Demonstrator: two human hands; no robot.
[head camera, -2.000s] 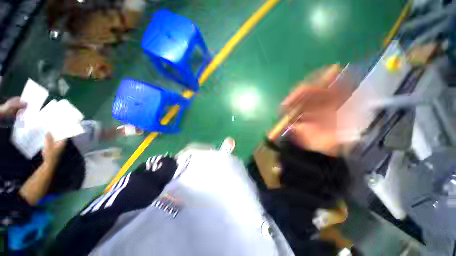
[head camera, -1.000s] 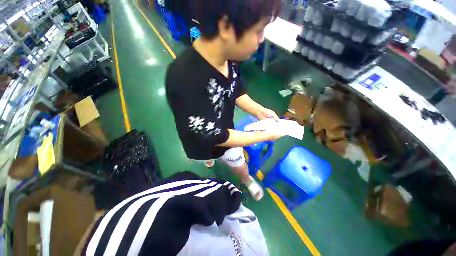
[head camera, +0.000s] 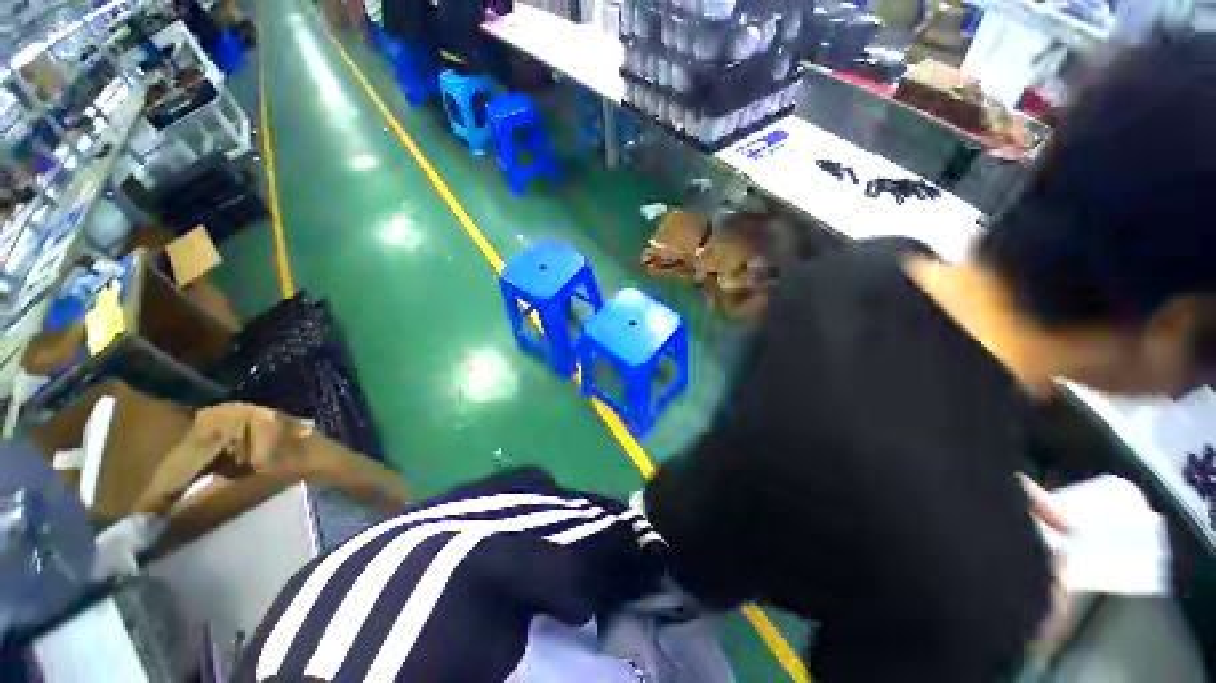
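Neither of my hands shows; only my black sleeve with white stripes runs in from the bottom, its cuff end blurred near my light clothing. A person in a black top stands close on the right, bent forward. That person's hand holds white sheets at the right. Two blue plastic stools, one behind the other, stand upright on the yellow floor line.
Open brown cartons and stacked black trays lie at the left. A long white-topped bench with small dark parts and stacked dark trays runs along the right. More blue stools stand beyond, beside the green aisle.
The person in black has moved from the centre to the right and nearer, bending over. The stools now show fully. My view has swung from the floor to the aisle; my right hand has left view.
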